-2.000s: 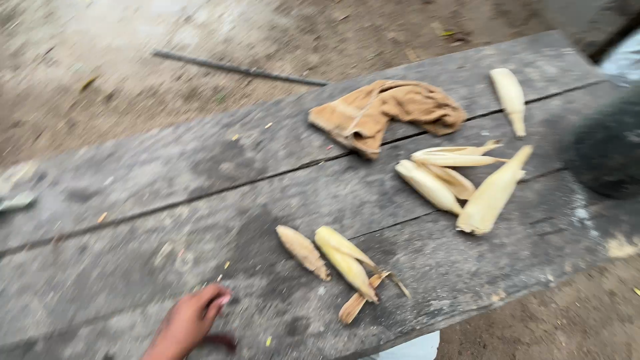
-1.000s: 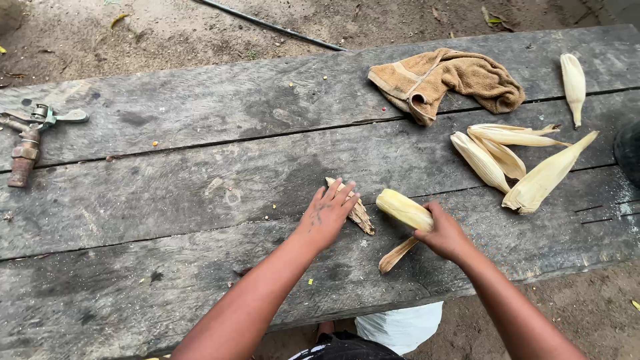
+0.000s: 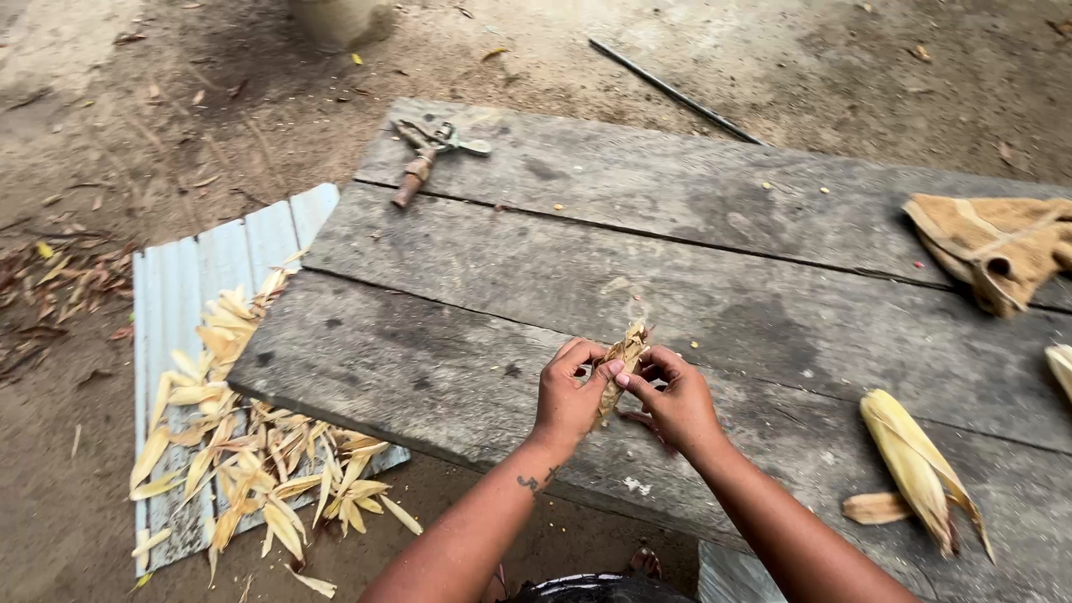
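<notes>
A small dry ear of corn in its brown husk (image 3: 627, 347) is held upright, tilted slightly, over the near part of the wooden table (image 3: 469, 335). My left hand (image 3: 574, 389) grips it from the left, and my right hand (image 3: 670, 394) pinches the husk from the right, the thumbs close together at its middle. Fingers partly hide the ear. Right of my hands, a pale yellow ear in its husk (image 3: 904, 461) lies on the boards beside a loose dry husk piece (image 3: 877, 507). Another pale husked ear (image 3: 1062, 368) is cut off by the right edge.
A brown cloth (image 3: 997, 243) lies at the table's right. An old metal tap (image 3: 423, 163) rests near the far left corner. Loose husks (image 3: 251, 469) cover part of a corrugated metal sheet (image 3: 172, 293) on the ground. A thin rod (image 3: 670, 92) lies beyond the table.
My right hand has let go of the yellow ear, which now lies on the table. Both hands now hold the small dry ear that was under my left hand. The view has swung left.
</notes>
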